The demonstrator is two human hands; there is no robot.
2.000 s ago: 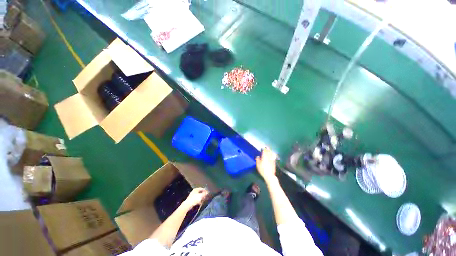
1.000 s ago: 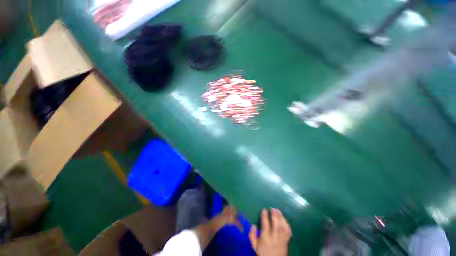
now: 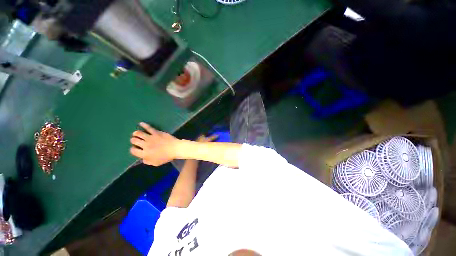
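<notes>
My right hand (image 3: 154, 147) lies on the green bench (image 3: 100, 175) near its front edge, fingers spread and empty. My left hand (image 3: 208, 137) is beyond the right forearm, low beside the bench edge, next to a blue plastic surface. It is small and partly hidden, so its grip cannot be told. A blue stool (image 3: 141, 220) stands under the bench edge. A press (image 3: 132, 37) stands on the bench, with a fixture (image 3: 184, 80) that has a pale round seat and orange-brown centre.
A heap of copper-coloured rings (image 3: 50, 146) and dark parts (image 3: 25, 207) lie on the bench at left, near a metal bracket (image 3: 42, 72). At right a carton (image 3: 439, 150) is heaped with white fan grilles (image 3: 367, 172). Another blue stool (image 3: 327, 95) stands on the floor behind.
The view has swung to the right, bringing the press close and the grille carton in. My right hand now lies on the bench top; my left arm now crosses beneath my right forearm.
</notes>
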